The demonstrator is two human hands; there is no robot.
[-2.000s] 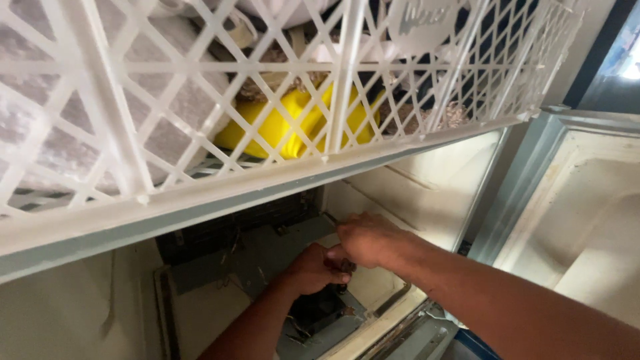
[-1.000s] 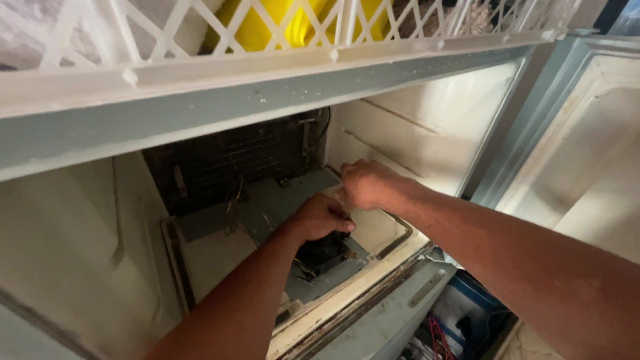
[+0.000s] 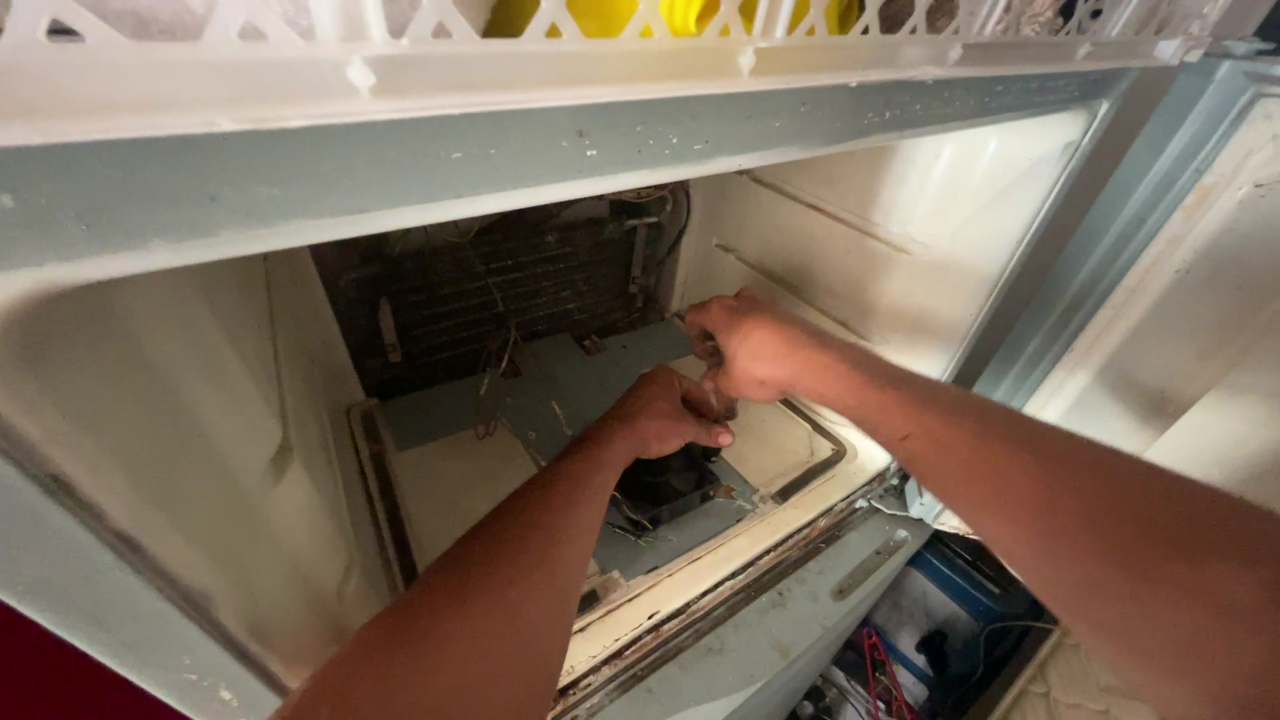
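Both of my hands are inside the open compartment of an old refrigerator, above a grey metal panel point(image 3: 545, 385) on its floor. My left hand point(image 3: 672, 415) has its thumb and fingers pinched together around a small dark part that is mostly hidden. Close beside it, to the upper right, my right hand point(image 3: 745, 345) is curled with its fingers at the same small part; what it grips cannot be made out. Below the hands sits a black component point(image 3: 665, 485) with loose thin wires. More thin wires point(image 3: 495, 370) rise from the panel to the left.
Dark finned coils point(image 3: 500, 290) cover the compartment's back. A white lattice plastic basket point(image 3: 600, 75) with yellow and other items stands above the opening. The refrigerator door point(image 3: 1150, 330) is swung out at right. Below the sill point(image 3: 720, 570) lie a blue-edged container point(image 3: 940, 590) and red-handled pliers point(image 3: 880, 670).
The view has tilted down, showing more of the compartment and less of the basket. My hands stay close together over the panel, with the right hand's fingers raised slightly.
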